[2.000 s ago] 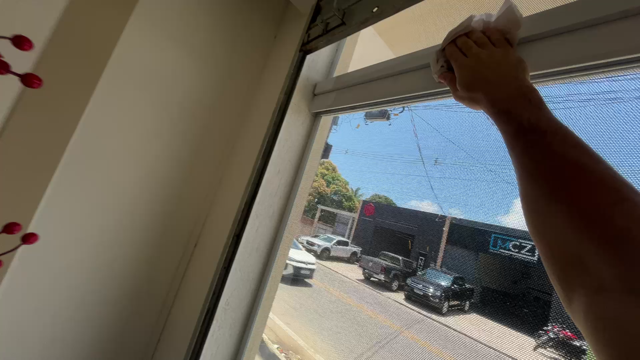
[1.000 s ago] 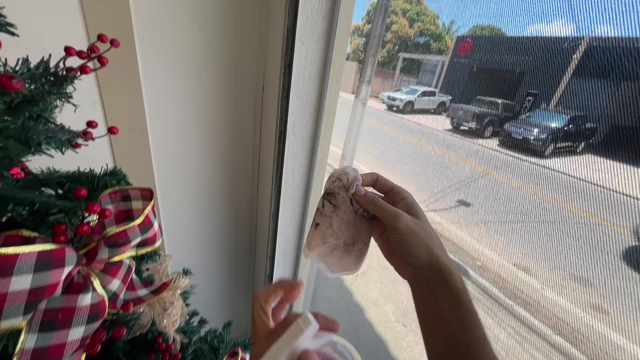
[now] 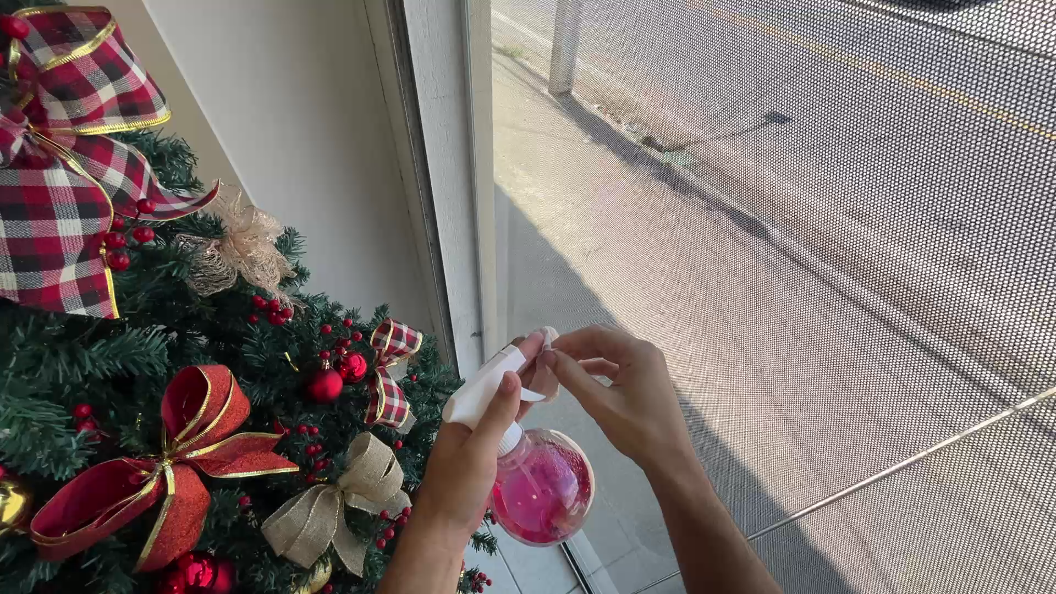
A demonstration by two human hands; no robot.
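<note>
My left hand [image 3: 474, 445] grips a spray bottle by its white trigger head [image 3: 485, 388], with the thumb along the near side. The round clear body of the spray bottle [image 3: 543, 488] holds pink liquid and hangs tilted below that hand. Beside the nozzle, my right hand [image 3: 631, 388] pinches a small white bit of a cloth or wipe [image 3: 548, 337] between thumb and fingertips; the fingers of both hands meet there, and most of the cloth is hidden. Both hands are in front of the mesh-covered window pane [image 3: 784, 289].
A decorated Christmas tree [image 3: 124, 363] with plaid, red and beige bows and red baubles fills the left side, near my left arm. The pale window frame [image 3: 450, 181] runs up beside the wall [image 3: 289, 140]. A thin metal rod [image 3: 899, 466] crosses the lower right.
My right hand has come down from the top of the window with the cloth, to beside the spray bottle. My left hand and the bottle have come into view. The view has tilted down.
</note>
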